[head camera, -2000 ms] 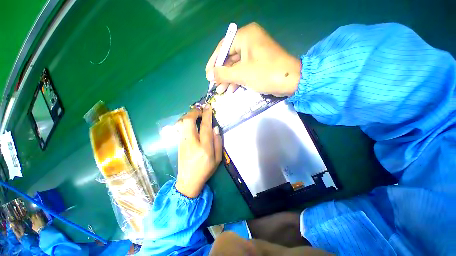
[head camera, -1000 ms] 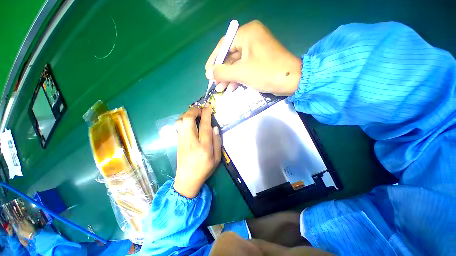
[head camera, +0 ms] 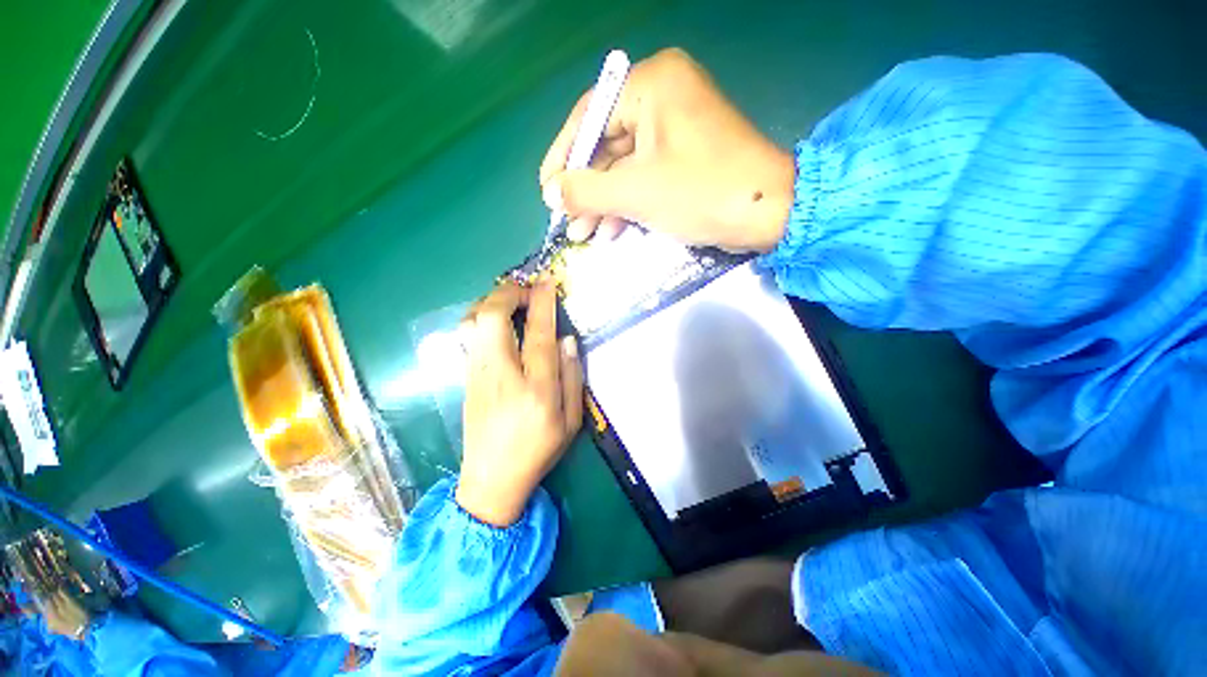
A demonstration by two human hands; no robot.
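The tablet unit [head camera: 741,397] lies back up on the dark green mat, its large silver-white panel facing me. My right hand [head camera: 662,159] holds the white tweezers [head camera: 602,117] like a pen, their tip down at the unit's far left corner. Small board parts and yellow-amber bits [head camera: 557,273] show at that corner. My left hand [head camera: 519,403] rests at the unit's left edge, its fingertips on the same corner beside the tweezer tip. The fingers partly hide the corner, so what lies under them cannot be told.
The amber Kapton stack [head camera: 285,377] in a clear plastic bag [head camera: 347,529] lies left of my left hand. Another opened unit [head camera: 122,278] lies at the far left by the metal rail. A blue cable [head camera: 146,571], a blue bin [head camera: 130,534] and another person's hand [head camera: 64,611] are lower left.
Both my hands stay at the same corner, with only slight shifts. The other person's hands at the lower left have moved. The curved line on the green surface has shifted slightly right.
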